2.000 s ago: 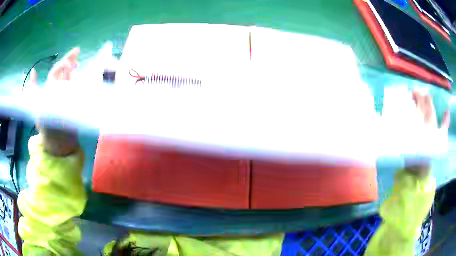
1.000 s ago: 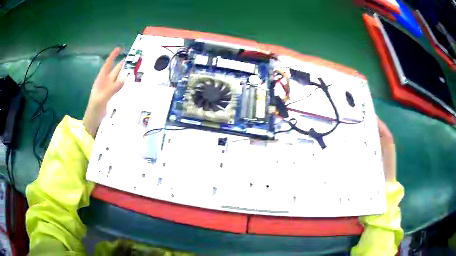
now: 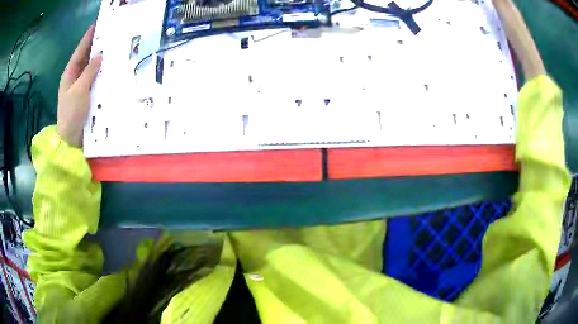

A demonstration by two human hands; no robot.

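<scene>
The open PC unit [image 3: 285, 95] lies with its white back plate up on a red foam pad [image 3: 209, 167], whose front strip shows with a dark split. The blue motherboard [image 3: 253, 22] and part of the fan show at the top edge of the frame. My left hand [image 3: 79, 92] holds the plate's left edge. My right hand [image 3: 516, 31] lies along the right edge; its fingers are cut off by the top of the frame. The plate's far side is out of view.
A black power adapter [image 3: 7, 130] and thin coiled black cords [image 3: 25, 82] lie on the green bench at the far left. A blue lattice crate [image 3: 443, 247] stands below the bench edge, near my yellow right sleeve.
The white plate was a blurred, raised sheet two seconds ago, then lay slightly askew on the foam. It now sits straighter and higher in the frame, as the view has tilted down.
</scene>
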